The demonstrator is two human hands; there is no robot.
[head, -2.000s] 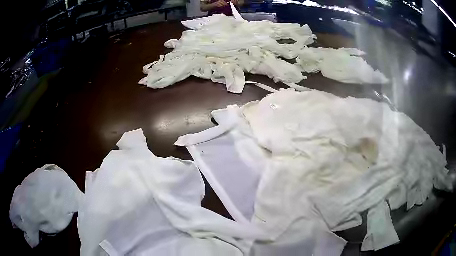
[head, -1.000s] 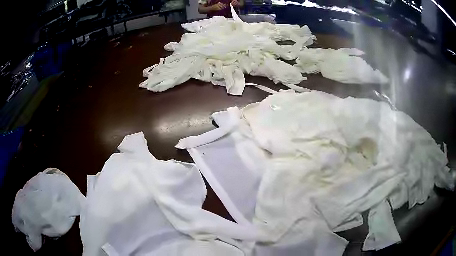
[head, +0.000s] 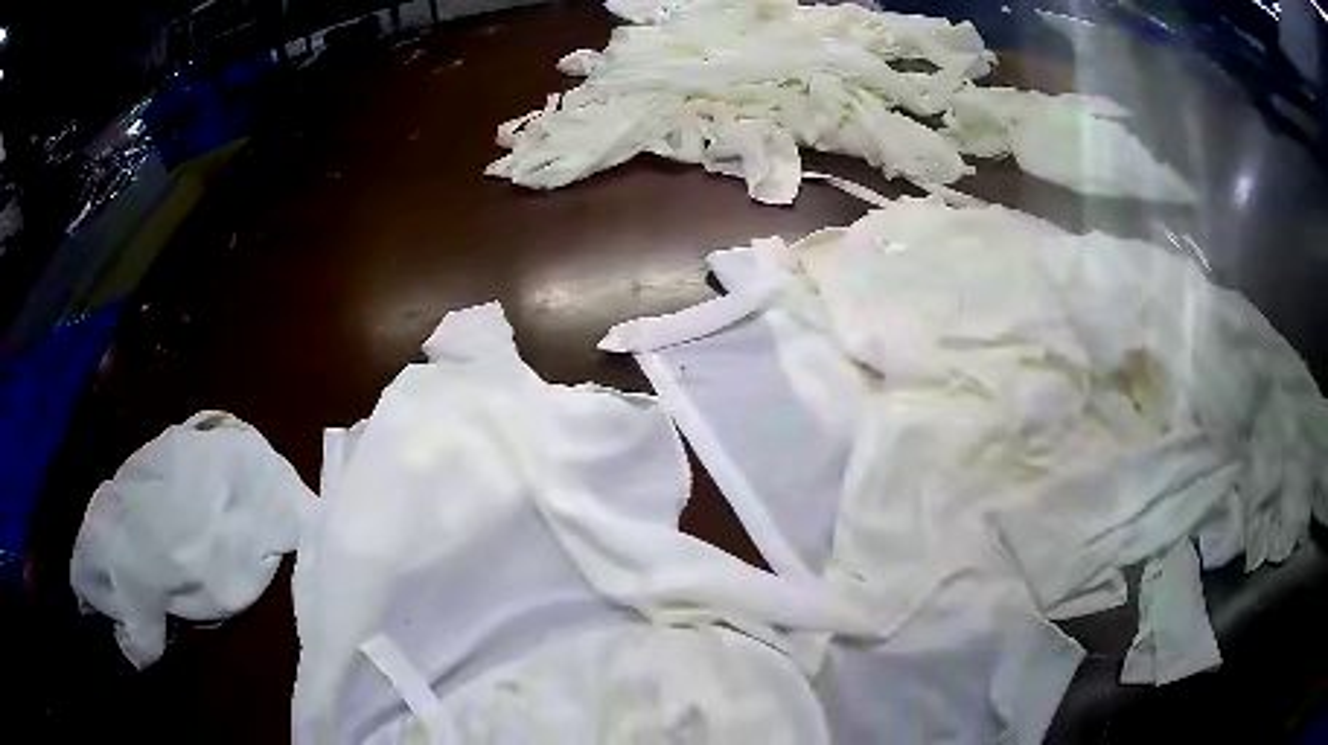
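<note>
A thin white garment (head: 452, 510) lies spread on the dark red-brown table nearest me, running off the bottom edge. A narrow white strip (head: 399, 678) lies loose on its lower body. A long folded white part runs from its middle right toward the large crumpled garment pile (head: 1005, 393). A sheer panel with an opaque white strip (head: 721, 451) stands out at the pile's left side. A rounded white bundle (head: 190, 517) lies at the left, against the garment's edge. Neither of my hands is in the picture. No tool can be made out.
A second white garment pile (head: 787, 88) lies farther across the glossy table (head: 364, 218). Blue bins (head: 66, 393) stand beyond the table's left edge, one with a yellowish band. Light glares off the table at the right.
The view has tipped down and shifted left, so everything sits higher and further right. More of the near garment shows at the bottom. The person across the table has left the picture.
</note>
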